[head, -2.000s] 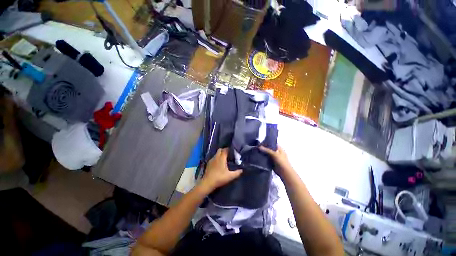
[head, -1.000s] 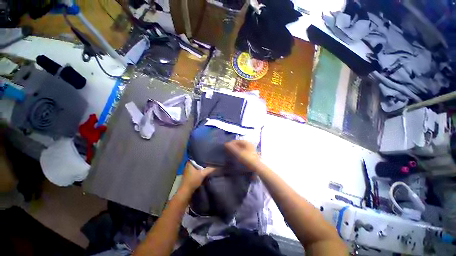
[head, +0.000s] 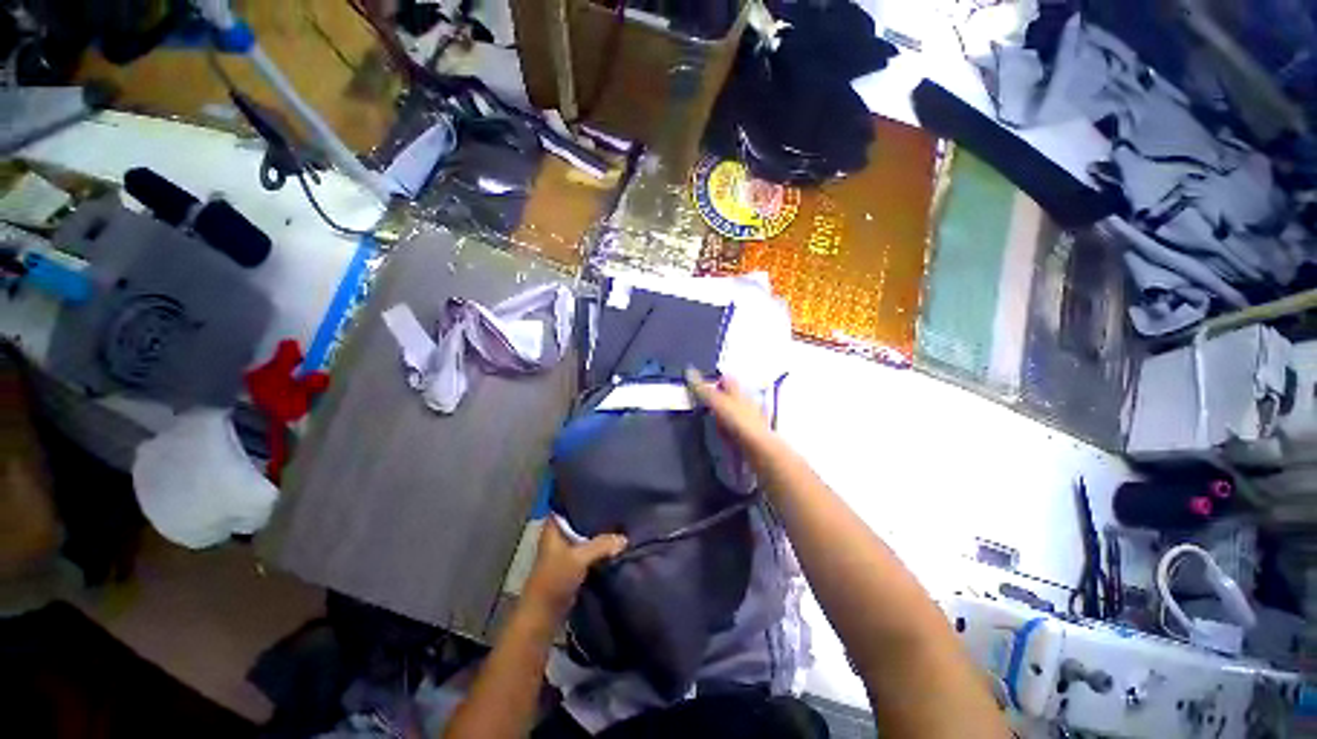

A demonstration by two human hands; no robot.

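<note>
The part-sewn work (head: 657, 484), a dark grey bundle with pale edges, lies at the table's front edge and hangs toward my lap. My left hand (head: 568, 560) grips its left edge, thumb on top, fingers hidden beneath. My right hand (head: 718, 400) is at its upper right edge, by a pale strip; its fingers are partly hidden, so its hold is unclear. A flat dark grey panel (head: 667, 335) with white edges lies just beyond the bundle.
Fabric strips (head: 498, 335) lie loose on the grey board (head: 419, 477) at left. The lockstitch machine (head: 1112, 671) is at lower right, with scissors (head: 1089, 556) and a thread cone (head: 1177, 498) behind it. Grey cut parts (head: 1155, 159) are heaped at upper right.
The bundle has been turned over and drawn nearer me, uncovering the flat panel beyond. In the last second my right hand moved away from me and my left hand slightly nearer.
</note>
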